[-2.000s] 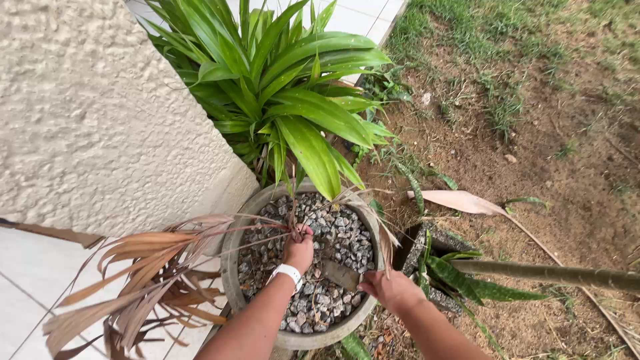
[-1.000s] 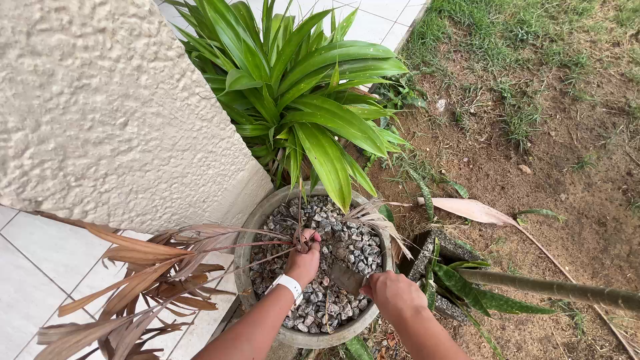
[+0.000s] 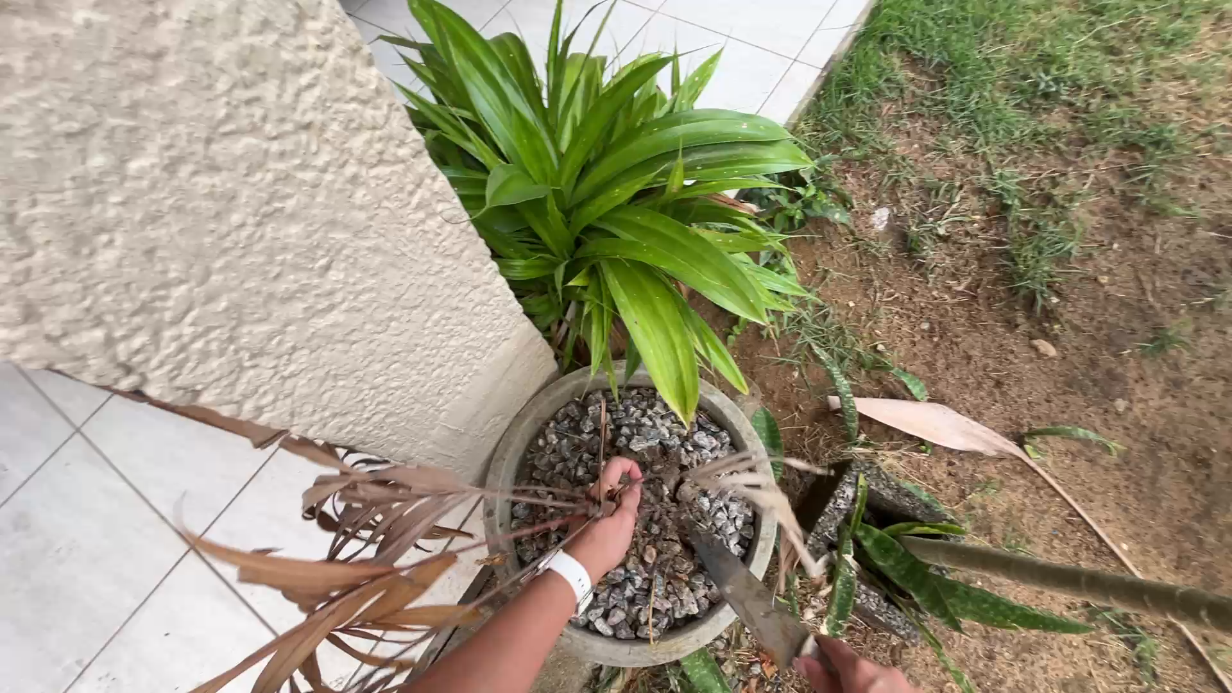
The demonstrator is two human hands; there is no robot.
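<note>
My left hand (image 3: 616,515), with a white band on the wrist, grips the thin stems of a dried plant (image 3: 385,510) over the middle of a round concrete pot (image 3: 502,481). The plant's brown leaves spread to the left, outside the rim. Gray gravel (image 3: 664,597) fills the pot, with brown soil (image 3: 659,520) showing near the stems. At the bottom right, my right hand (image 3: 852,667) holds a broad metal blade (image 3: 751,597) by its handle. The blade slants over the right rim, its far end at the gravel and soil.
A leafy green plant (image 3: 616,183) overhangs the pot's far side. A textured wall (image 3: 241,212) stands at the left, above white floor tiles (image 3: 144,500). Right of the pot are a concrete block (image 3: 890,500), a slanting trunk (image 3: 1059,577), a dry frond (image 3: 934,423) and patchy grass.
My right hand has moved down and right, away from the pot's middle, and more of the blade shows. Soil now shows among the gravel. My left hand still grips the stems.
</note>
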